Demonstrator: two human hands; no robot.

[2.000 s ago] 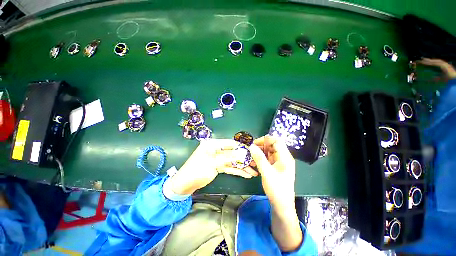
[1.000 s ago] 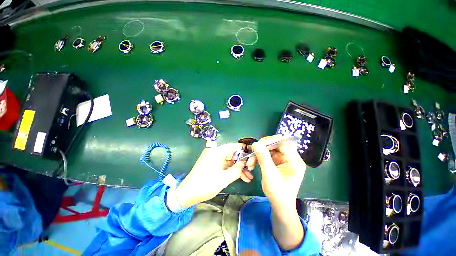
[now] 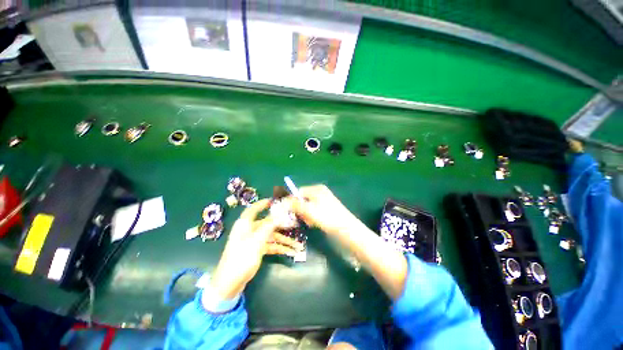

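Note:
My left hand (image 3: pixel 244 240) is over the belt with its thumb and fingers around an opened watch unit (image 3: pixel 283 210). The unit is blurred and partly hidden by both hands; a coppery-brown part shows at its top. My right hand (image 3: pixel 320 206) touches the unit's right side and holds thin tweezers (image 3: pixel 292 186) that point up and away. Other watch units (image 3: pixel 296 238) with a white tab lie just under my left fingers. The square black parts box (image 3: pixel 408 231), full of small white pieces, is to the right.
Opened watch units (image 3: pixel 212 222) lie left of my hands. A row of watches (image 3: pixel 218 139) runs along the far side. A black unit (image 3: pixel 68 222) and white paper (image 3: pixel 139 217) are at left, a black foam tray (image 3: pixel 471 260) at right. Another person's sleeve (image 3: pixel 591 260) is at far right.
The view has tilted up, showing instruction sheets. Both hands have moved forward over the belt towards the loose watch units. The tweezers now point upward, away from the unit.

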